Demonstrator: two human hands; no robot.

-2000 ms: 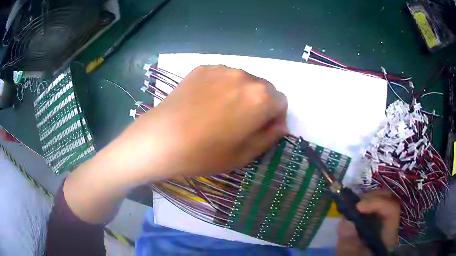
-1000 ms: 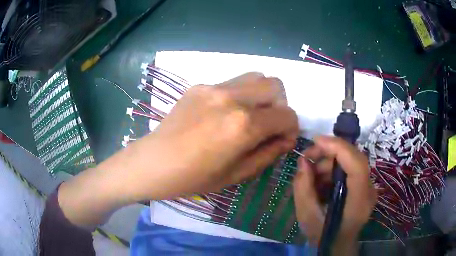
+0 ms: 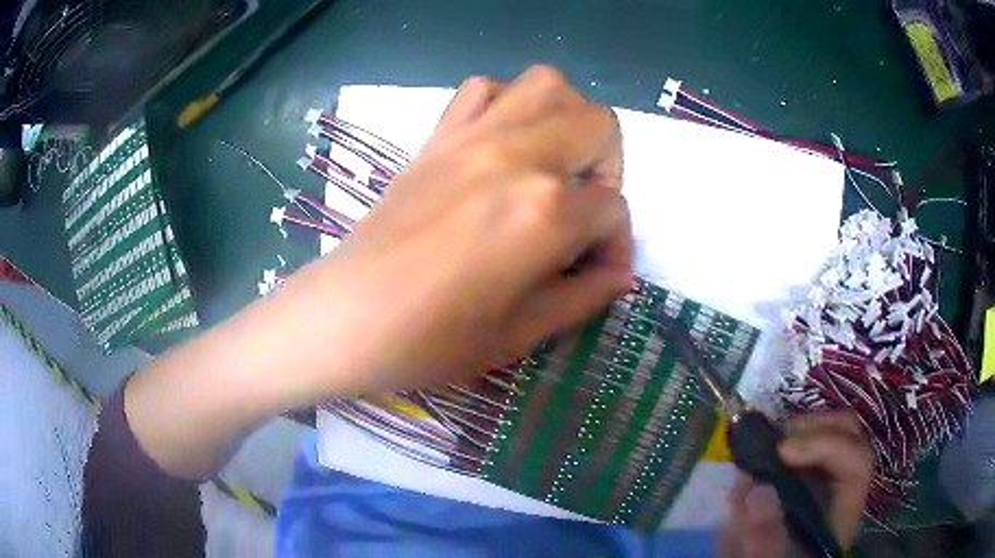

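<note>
The green PCB panel (image 3: 567,436) lies tilted on a white backing board (image 3: 731,207). My left hand (image 3: 513,207) is over the panel's upper left edge, fingertips pinched at its top corner; what they hold is hidden. My right hand (image 3: 813,469) grips the black handle of the soldering iron (image 3: 753,436), and its dark tip points up-left over the panel's upper rows, near my left fingertips. Soldered leads (image 3: 426,436) with red, black and white wires run from the panel's left side under my left forearm. White plugs (image 3: 316,120) show beyond it.
A pile of leads with white plugs (image 3: 873,294) lies right of the board. A few leads (image 3: 731,122) lie along its top edge. A second PCB panel (image 3: 126,240) is at the far left, near a dark rod with a yellowish end (image 3: 202,107). Blue clothing (image 3: 393,518) shows below.
One second ago my right fingers were beside my left fingertips with the iron pointing up. My right hand has moved down-right and the iron's tip has swung down over the panel.
</note>
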